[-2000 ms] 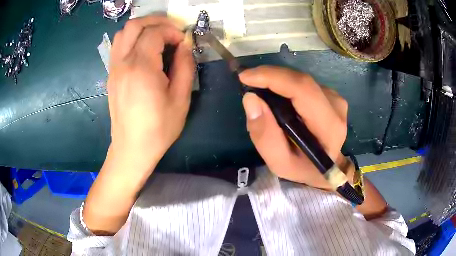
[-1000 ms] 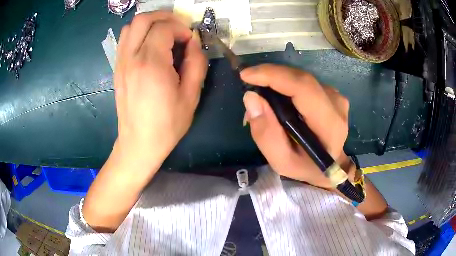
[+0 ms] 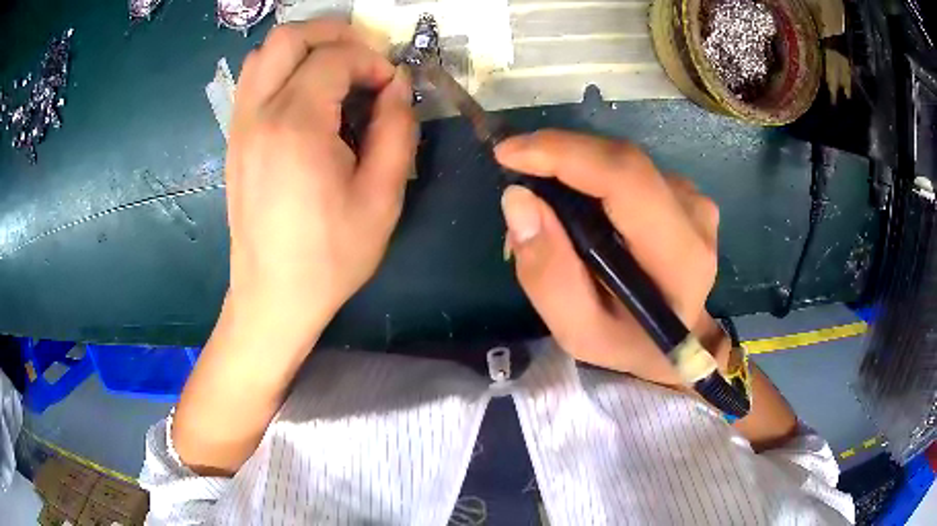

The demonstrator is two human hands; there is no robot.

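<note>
A small elongated silvery piece [image 3: 424, 39] with dark parts lies on the cream taped pad [image 3: 575, 51] at the top centre. My right hand [image 3: 616, 247] holds the black soldering iron [image 3: 616, 272] like a pen, its brownish shank pointing up-left with the tip at the near end of the piece. My left hand [image 3: 313, 175] is left of the piece, thumb and forefinger pinched together beside its near end. What the fingertips pinch is too small to tell.
A round yellowish tub [image 3: 736, 51] of silvery grains stands at the pad's right end, beside a black fixture [image 3: 858, 92]. Round silvery ornaments [image 3: 245, 10] lie upper left. Tiny dark-silver bits [image 3: 39, 98] lie far left. A whitish tape strip [image 3: 220, 95] sticks out behind my left hand.
Over the last second my left hand has shifted slightly left. The iron's tip stays at the piece's near end. The view has moved a little over the two seconds.
</note>
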